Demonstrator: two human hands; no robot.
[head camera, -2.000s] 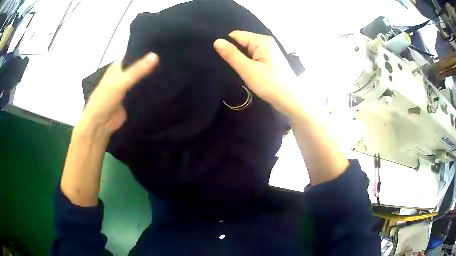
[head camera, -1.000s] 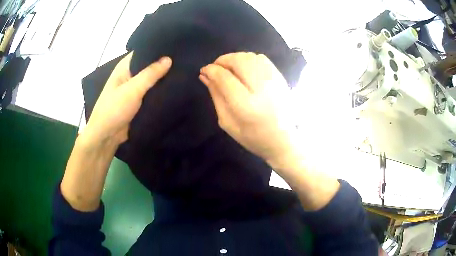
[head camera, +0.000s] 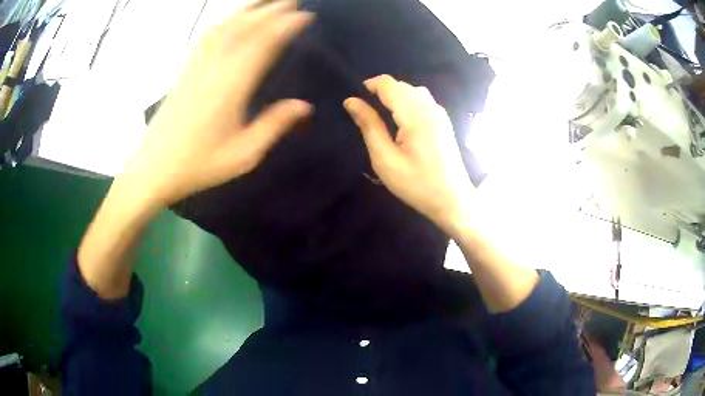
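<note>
A dark navy-black garment (head camera: 309, 209) lies bunched in front of me, over the white table's front edge. My left hand (head camera: 224, 100) is blurred above its left part, thumb apart from the fingers, with nothing seen in it. My right hand (head camera: 410, 139) is on the garment's right part, with dark cloth between thumb and curled fingertips. A thin pale curved line, perhaps the metal ring (head camera: 373, 179), shows beside the right hand; the rest of it is hidden.
An off-white sewing machine (head camera: 634, 147) with thread spools (head camera: 640, 40) stands at the right. Snips with dark and pink parts (head camera: 616, 255) lie on the white table (head camera: 533, 232). A yellow frame (head camera: 649, 319) is at lower right. Green floor (head camera: 62, 247) shows at lower left.
My left hand has come off its hold at the garment's left edge and moved up and right, fingers spread. The right hand has shifted slightly right, and its thumb and fingers are further apart.
</note>
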